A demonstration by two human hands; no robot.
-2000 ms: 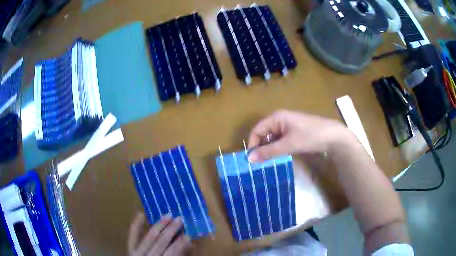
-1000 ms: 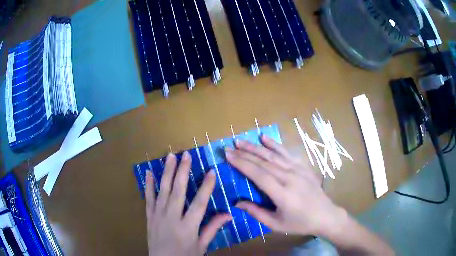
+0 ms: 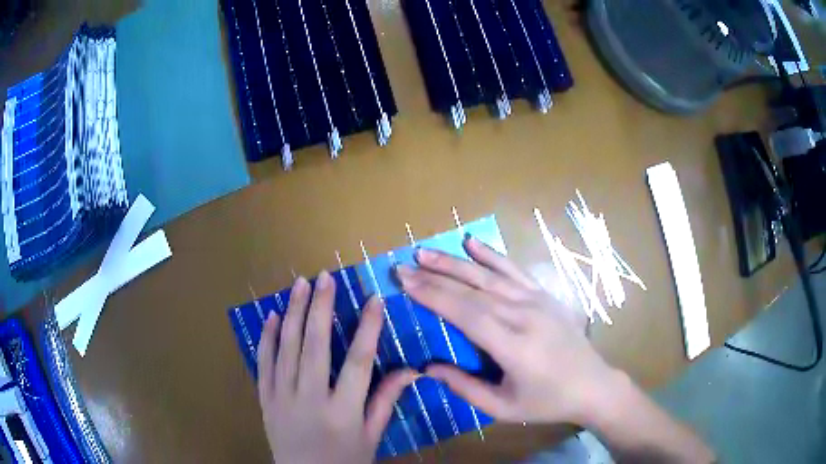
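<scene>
Two blue solar cells with pale parallel lines lie side by side on the table, their edges meeting or nearly so under my hands. The left cell [image 3: 243, 328] is mostly covered by my left hand [image 3: 319, 372], which lies flat with fingers spread. The right cell [image 3: 433, 399] is partly covered by my right hand [image 3: 507, 335], also flat with fingers spread. My two thumbs nearly touch near the middle. Thin silver ribbon ends stick out past the cells' far edges. Neither hand grips anything.
Short ribbon pieces [image 3: 593, 263] and a white strip [image 3: 679, 263] lie right. Dark tabbed cells [image 3: 312, 72] stand at the far side. A blue stack [image 3: 68, 154], teal mat [image 3: 177, 109] and crossed white strips [image 3: 109, 276] are left. A round grey machine [image 3: 675, 54] and black iron rest [image 3: 747, 204] are right.
The two cells were apart and are now side by side. My right hand has left the right cell's far edge and lies flat on it. My left hand has moved farther up its cell.
</scene>
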